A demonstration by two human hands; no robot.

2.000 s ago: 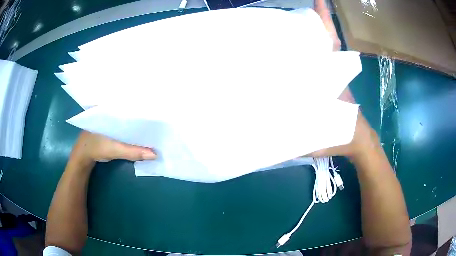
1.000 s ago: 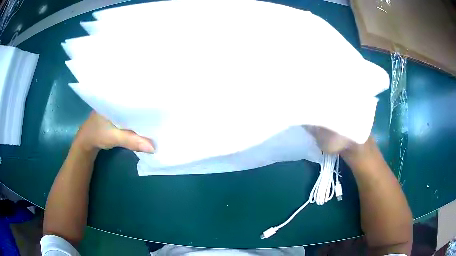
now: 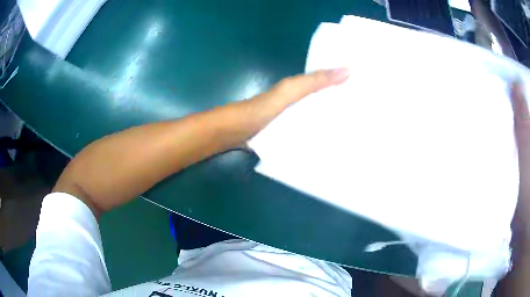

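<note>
A thick stack of white foam-wrapped panels [image 3: 395, 127] is between my two hands at the right of the view, overexposed so its layers hardly show. My left hand [image 3: 296, 90] holds its left side, thumb on top. My right hand [image 3: 521, 110] is at its right edge, blurred and partly cut off by the picture's rim. White cable [image 3: 447, 264] hangs in a blurred bundle at the stack's lower right corner, with one end [image 3: 383, 246] sticking out to the left.
A white foam pile [image 3: 61, 23] lies at the upper left of the green table [image 3: 168, 75]. Dark solar panels [image 3: 421, 13] lie at the far right. The table's curved near edge runs in front of my white shirt [image 3: 261, 270].
My view and both hands have swung to the right with the stack. Its fanned layers now look closed together. The brown cardboard and the tape strip have left the view.
</note>
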